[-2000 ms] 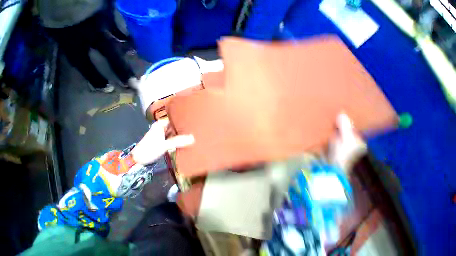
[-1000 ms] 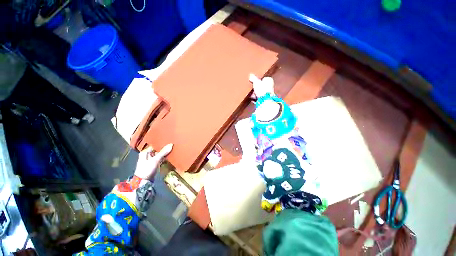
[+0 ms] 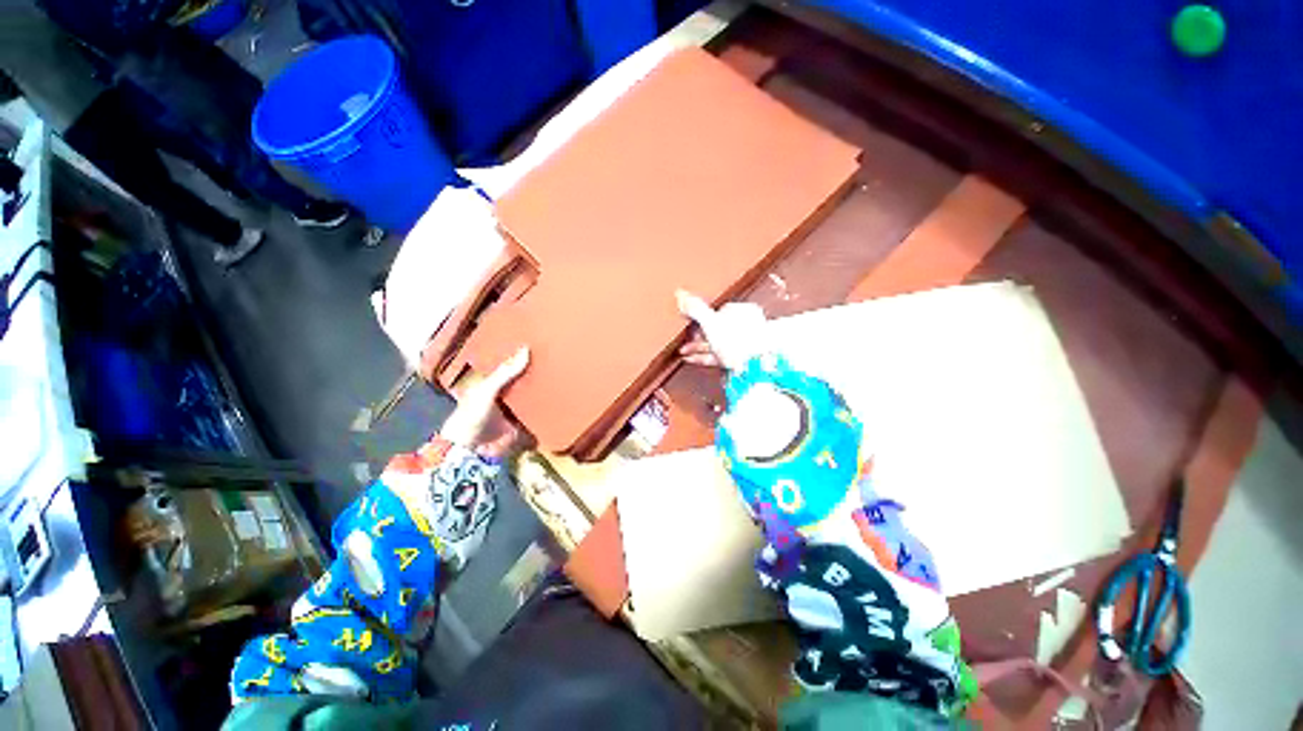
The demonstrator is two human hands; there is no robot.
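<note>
A thick stack of terracotta-brown cut panels (image 3: 672, 214) lies at the centre on the press bed (image 3: 915, 172). My left hand (image 3: 490, 404) is at the stack's lower left edge, thumb on top and fingers partly hidden at the edge. My right hand (image 3: 719, 331) is at its right edge, thumb on top and fingers against the side. The stack's edges are nearly even. Pale sheets (image 3: 972, 429) lie to the right, partly under my right sleeve. White-backed waste material (image 3: 457, 264) hangs over the bed's left edge beside the stack.
Scissors with teal handles (image 3: 1143, 607) lie at the lower right, beside brown strips and small scraps. A round blue bin (image 3: 343, 122) stands on the floor at the upper left. A person's legs (image 3: 172, 157) are beyond it. A bench (image 3: 57, 429) with a carton below runs along the left.
The large panel held in the air two seconds ago now lies on the stack. My right hand has slid down the stack's right edge, and my left hand now grips its lower left edge.
</note>
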